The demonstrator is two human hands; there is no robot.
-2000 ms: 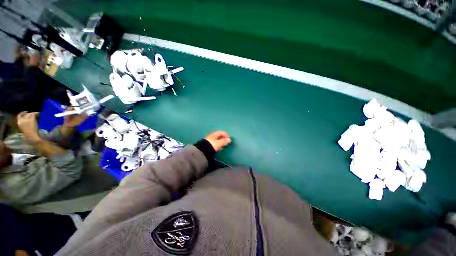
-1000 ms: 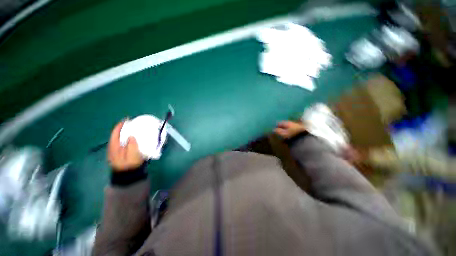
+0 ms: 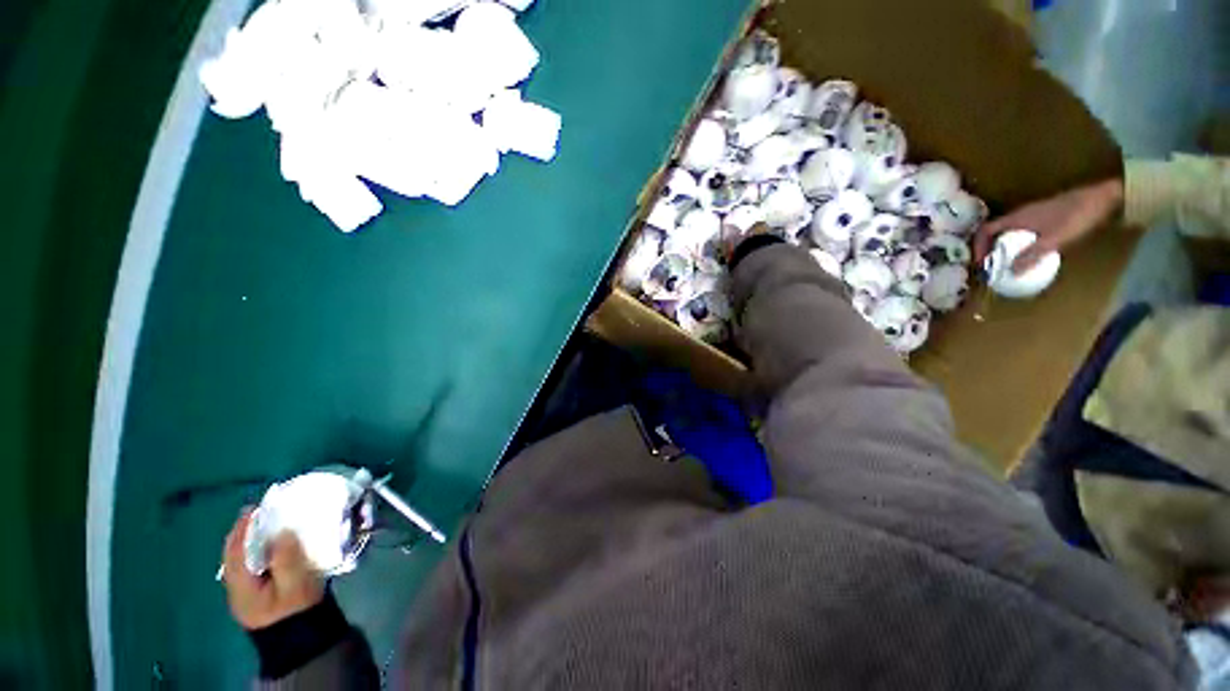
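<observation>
My left hand (image 3: 274,578) grips a white camera housing (image 3: 308,520) over the green bench at the lower left. A white antenna (image 3: 409,509) sticks out of it to the right, and thin dark cables show beside it. My right hand (image 3: 742,243) is reached into the cardboard box (image 3: 964,74) among many white ball heads (image 3: 843,216). Its fingers are mostly hidden by the sleeve and the parts, so its hold cannot be seen.
A pile of flat white covers (image 3: 391,108) lies on the bench (image 3: 324,324) at the upper left. Another person's hand (image 3: 1066,223) holds a white ball head (image 3: 1022,265) at the box's right side. A pale rail (image 3: 128,338) edges the bench. Something blue (image 3: 722,439) is below the box.
The view has turned right, bringing the box fully into view. My right hand has moved into the box. My left hand still holds the housing. Another person's hand with a ball head now shows clearly.
</observation>
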